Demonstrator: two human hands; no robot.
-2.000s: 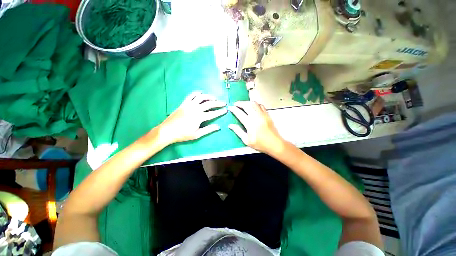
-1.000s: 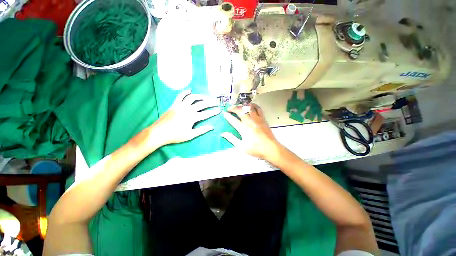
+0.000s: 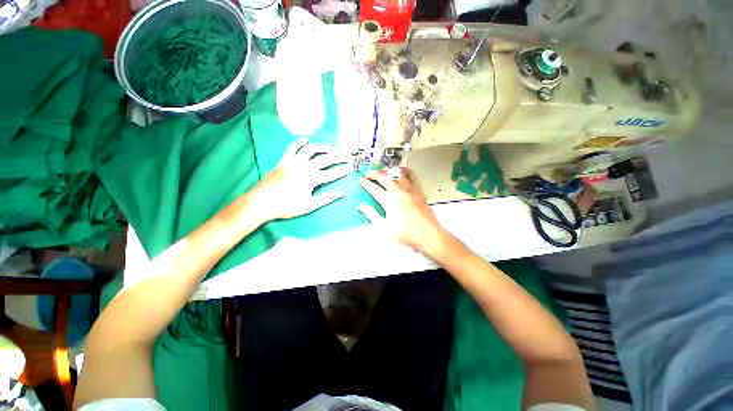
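Note:
A green garment panel (image 3: 193, 172) lies on the white machine table, its right part at the needle area of the cream sewing machine (image 3: 450, 88). My left hand (image 3: 301, 183) lies flat on the panel, fingers spread, left of the presser foot (image 3: 364, 159). My right hand (image 3: 402, 207) rests on the panel's right end, fingertips just in front of the presser foot and close to the left hand. Overexposure washes out the cloth near the needle, and the fingers hide part of its right edge.
A silver pot (image 3: 122, 60) of green strips stands at the back left, beside a bottle (image 3: 265, 24). Heaped green cloth (image 3: 48, 144) lies left. Small green tabs (image 3: 478, 172) lie on the machine bed; black-handled scissors (image 3: 556, 221) lie at its right. A red container (image 3: 387, 18) stands behind.
Since the oldest frame, the panel and both hands have moved toward the machine, with the fingertips now nearer the presser foot. The camera view has shifted slightly. Little differs from one second ago.

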